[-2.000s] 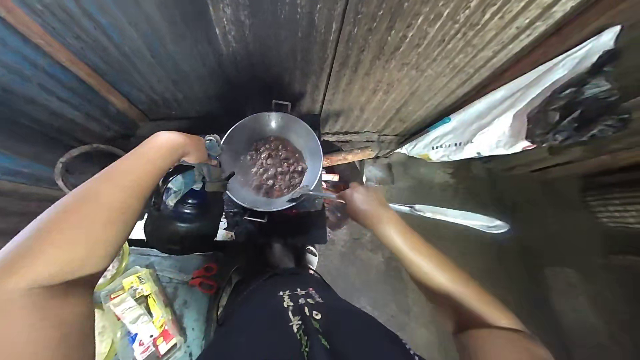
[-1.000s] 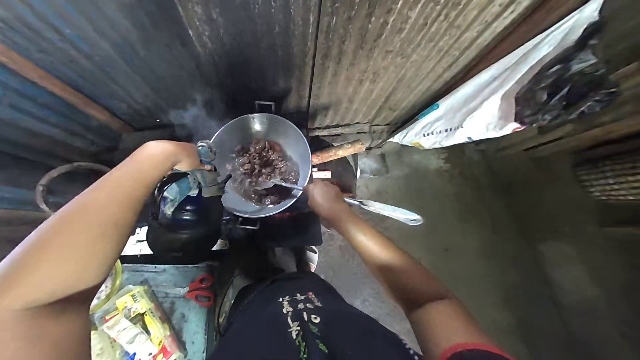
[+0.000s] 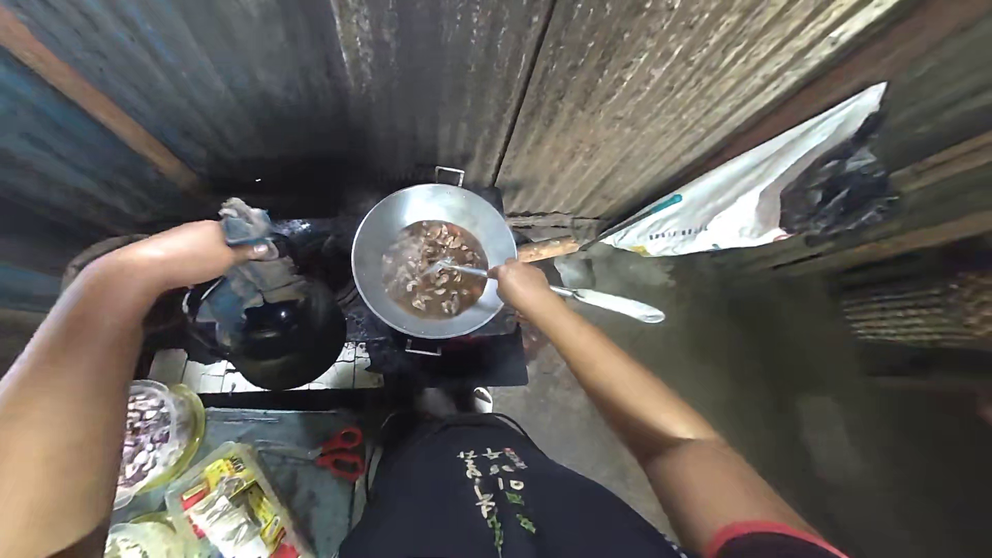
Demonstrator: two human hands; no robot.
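A metal wok (image 3: 376,256) with two loop handles sits on the stove, holding chopped pieces of food (image 3: 438,298) in brown liquid. My right hand (image 3: 523,283) grips a long metal utensil (image 3: 608,302); its head is in the liquid, and its pale handle end sticks out to the right past my wrist. To the left of the wok, my left hand (image 3: 225,248) holds a grey-blue cloth (image 3: 246,225) above a dark round pot (image 3: 291,333). More cloth hangs over the pot's left side. The wok stands apart from my left hand.
Red-handled scissors (image 3: 341,453) lie on a blue-grey surface at the lower left, near a plastic tub of packets (image 3: 232,504) and a bowl of chopped purplish pieces (image 3: 147,434). Firewood (image 3: 549,249) juts out right of the wok. Corrugated sheeting (image 3: 434,85) stands behind; a white sack (image 3: 721,213) hangs right.
My left hand was at the wok's left rim with the cloth and is now farther left, over the dark pot. The wok's contents, darker before, now lie in brown liquid.
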